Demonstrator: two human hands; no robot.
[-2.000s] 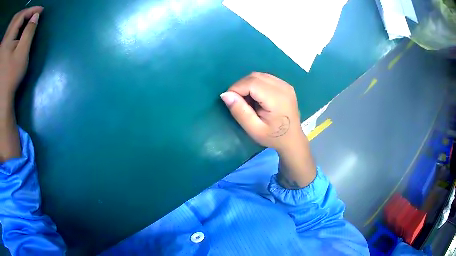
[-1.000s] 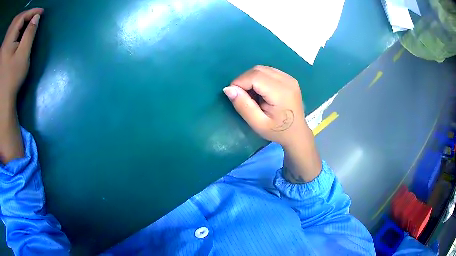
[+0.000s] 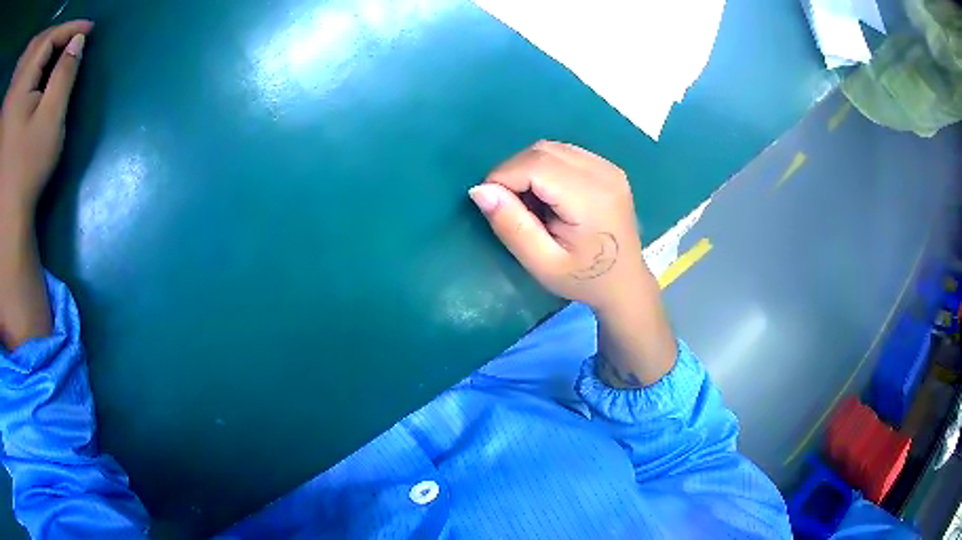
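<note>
My right hand (image 3: 570, 216) rests curled on the glossy green bench (image 3: 285, 243), near its front edge. Its fingers are folded in and nothing shows in it. My left hand (image 3: 40, 111) lies at the far left on the bench, its fingers a little bent and slightly apart, with nothing visible in it. A stack of white sleeves (image 3: 643, 53) lies beyond my right hand at the top, cut off by the picture's edge. Neither hand touches it.
Folded white strips (image 3: 837, 32) lie at the upper right. A crumpled yellow-green bag (image 3: 909, 84) is at the right corner. The grey floor (image 3: 781, 306) has yellow lines. A red bin (image 3: 867, 448) and blue bins (image 3: 902, 369) stand at the right.
The view has shifted slightly since the earliest frame, so the bench items and hands sit a little differently. Both hands keep the same pose.
</note>
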